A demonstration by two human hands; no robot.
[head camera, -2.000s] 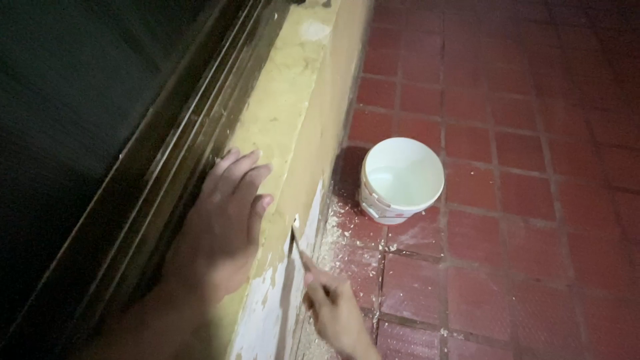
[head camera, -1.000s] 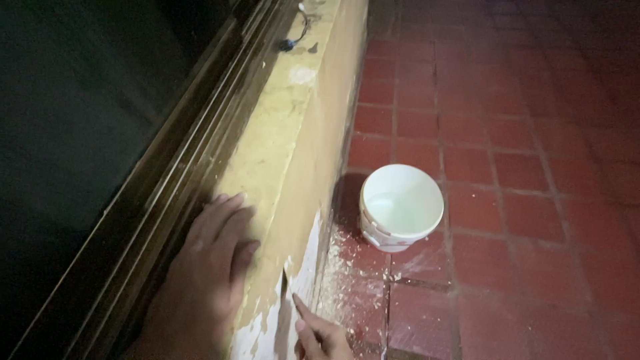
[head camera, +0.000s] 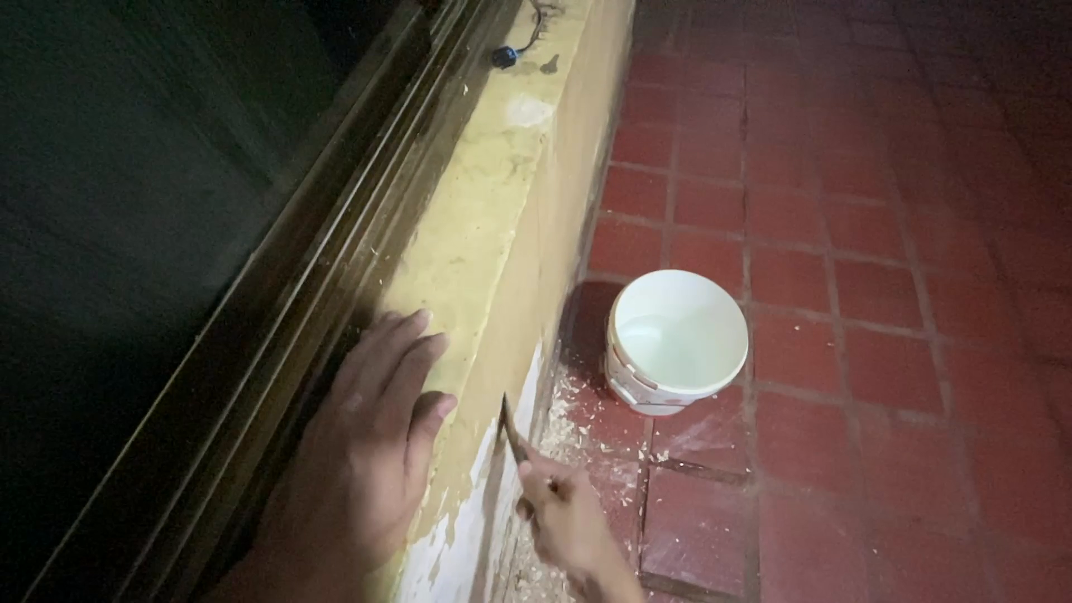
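My left hand (head camera: pixel 373 444) rests with its palm down on the yellow painted ledge (head camera: pixel 469 226), fingers slightly spread and nothing held. Below the ledge's edge, my right hand (head camera: pixel 565 511) grips a thin scraping blade (head camera: pixel 512 435), probably a scraper or knife; its handle is hidden in the fingers. The tip is at the side face of the low wall (head camera: pixel 523 268), by the border between the yellow paint and a bared white patch (head camera: pixel 435 557). Pale paint flakes (head camera: pixel 557 444) lie along the foot of the wall.
A white plastic bucket (head camera: pixel 678 335) with whitish contents or a pale inner bottom stands on the red tiled floor (head camera: pixel 804 452), right of the wall. A dark window frame (head camera: pixel 276 293) runs along the left. Farther up the ledge lies a dark cable end (head camera: pixel 505 57).
My right hand with the blade has moved up along the wall's side face since one second ago. The left hand stays on the ledge. The view has shifted somewhat.
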